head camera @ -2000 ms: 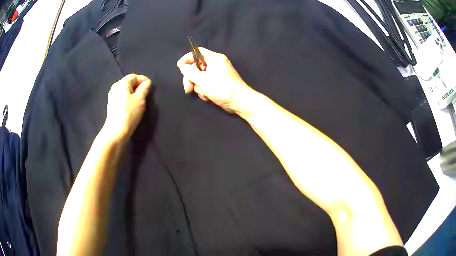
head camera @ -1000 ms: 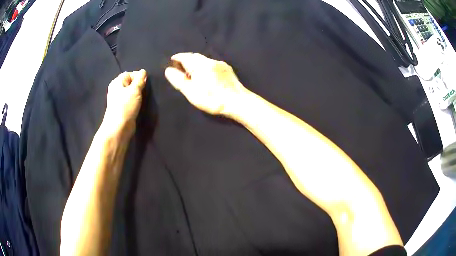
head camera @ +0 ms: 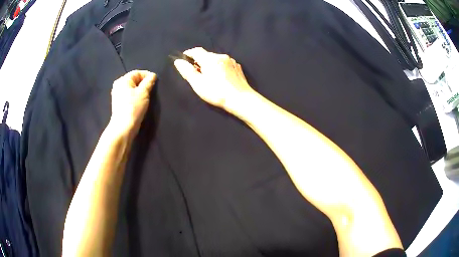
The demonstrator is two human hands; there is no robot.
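A black suit jacket [head camera: 282, 65] lies spread out and fills most of the view. A long thin seam [head camera: 182, 198] runs down its lower middle. My left hand [head camera: 132, 95] is closed with thumb and finger pinching the jacket's cloth at an edge left of centre. My right hand [head camera: 214, 78] is just to the right, above the cloth, and holds small thread snips [head camera: 190, 61]. Their blurred dark tip points left towards my left hand, with red at the grip. Whether a thread is between my left fingertips cannot be seen.
Black straps [head camera: 387, 30] lie at the upper right on the white table [head camera: 439, 118]. Beside them are a device with small keys [head camera: 428, 29] and white packets. A blurred silvery object is at the right edge. Navy cloth [head camera: 11, 185] hangs at the left edge.
The snips were upright in my right hand, then hidden, and now show again pointing left. My left hand has moved slightly right with its pinch kept.
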